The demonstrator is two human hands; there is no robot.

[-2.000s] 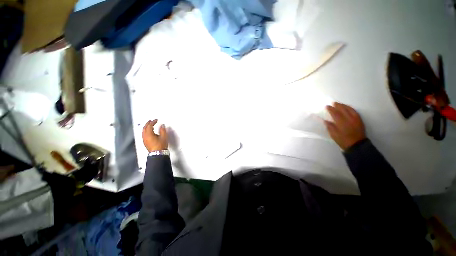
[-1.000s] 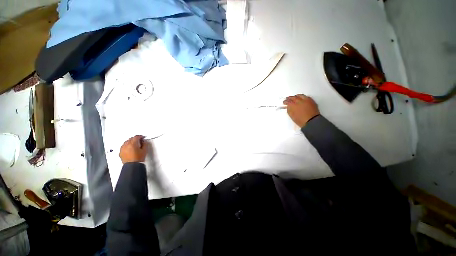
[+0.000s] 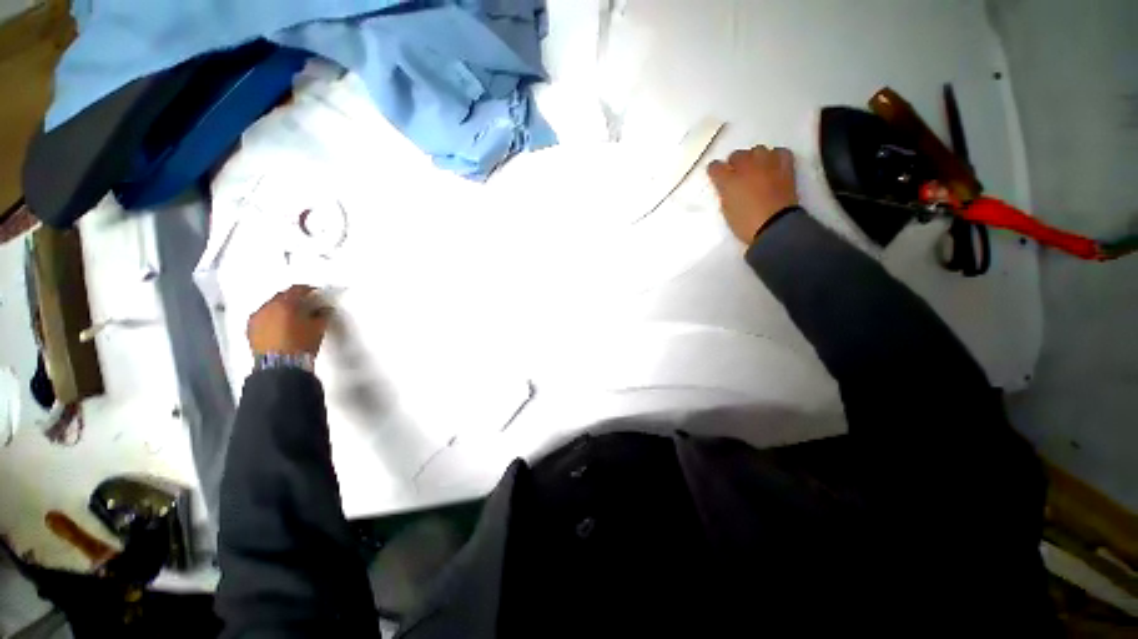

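Note:
My left hand (image 3: pixel 287 325) is at the left of the white table, fingers curled in a pinch at white cloth; a blurred shadow lies below and right of it. My right hand (image 3: pixel 756 190) is far to the right and further up, fingers curled down at the white cloth. Glare hides most of the cloth between my hands and its edges. White sheeting (image 3: pixel 699 356) with faint curved edges lies nearer my body. A tan curved strip (image 3: pixel 689 160) lies just left of my right hand, touching nothing that I can make out. A small white angular piece (image 3: pixel 509 412) lies near me.
An iron (image 3: pixel 861 175) with a red cable and black scissors (image 3: pixel 965 243) lie at right. Light-blue cloth (image 3: pixel 468 106) and dark-blue cloth (image 3: pixel 212 131) are piled at the far left. A tape roll (image 3: pixel 327 225) lies beyond my left hand. Another iron (image 3: pixel 144 514) is at lower left.
Both hands have moved away from my body, the right hand up beside the tan strip. The hands are further apart. The view has shifted, and the faint lines seen at the fingers are lost in glare.

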